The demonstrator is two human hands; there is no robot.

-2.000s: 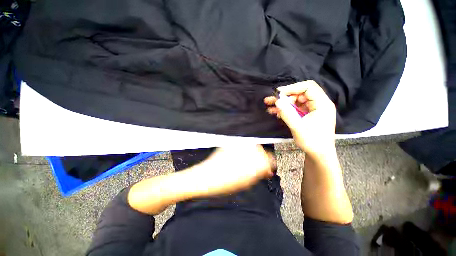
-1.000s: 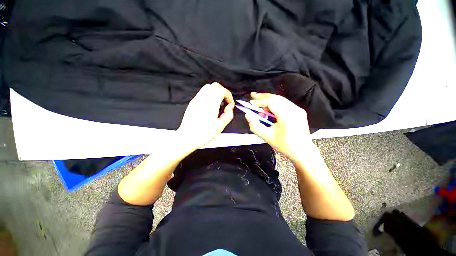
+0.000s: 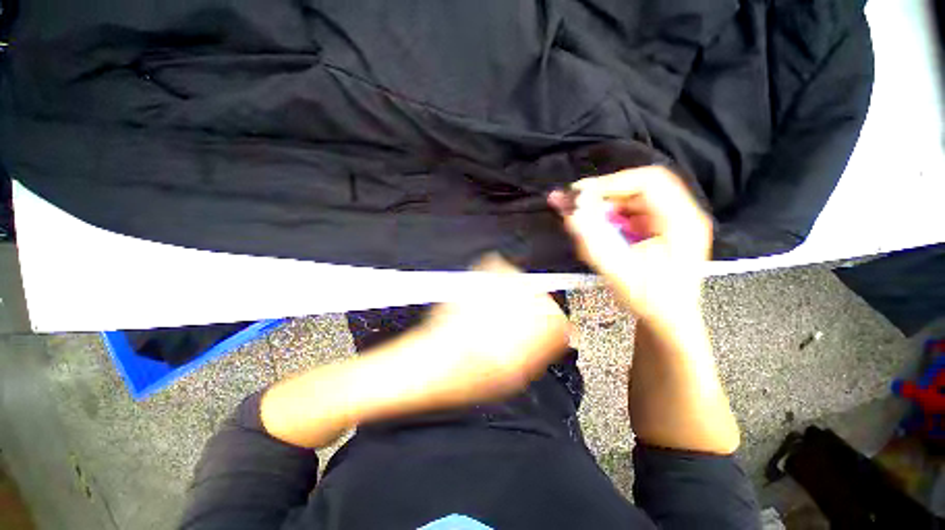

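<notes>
A large black garment (image 3: pixel 435 124) lies wrinkled over the white tabletop, its curved lower edge near the table's front edge. My right hand (image 3: pixel 648 233) is over the garment's lower part, right of centre, fingers closed around the thread snips (image 3: pixel 624 226); only a pink-purple bit of their handle shows, and the blades are hidden or blurred. My left hand (image 3: pixel 508 326) is strongly blurred, at the front table edge above my lap, off the garment. I cannot tell whether its fingers hold anything.
The white tabletop (image 3: pixel 187 280) shows along the front and right. A blue plastic crate (image 3: pixel 140 378) with black cloth inside is under the front left edge. Dark cloth (image 3: pixel 896 290) hangs at the right. A dark object (image 3: pixel 839 476) and a red-and-blue object (image 3: pixel 925 393) are at lower right.
From one second ago, my left hand has moved from the garment down and right to the table edge. My right hand, still with the snips, has moved slightly right.
</notes>
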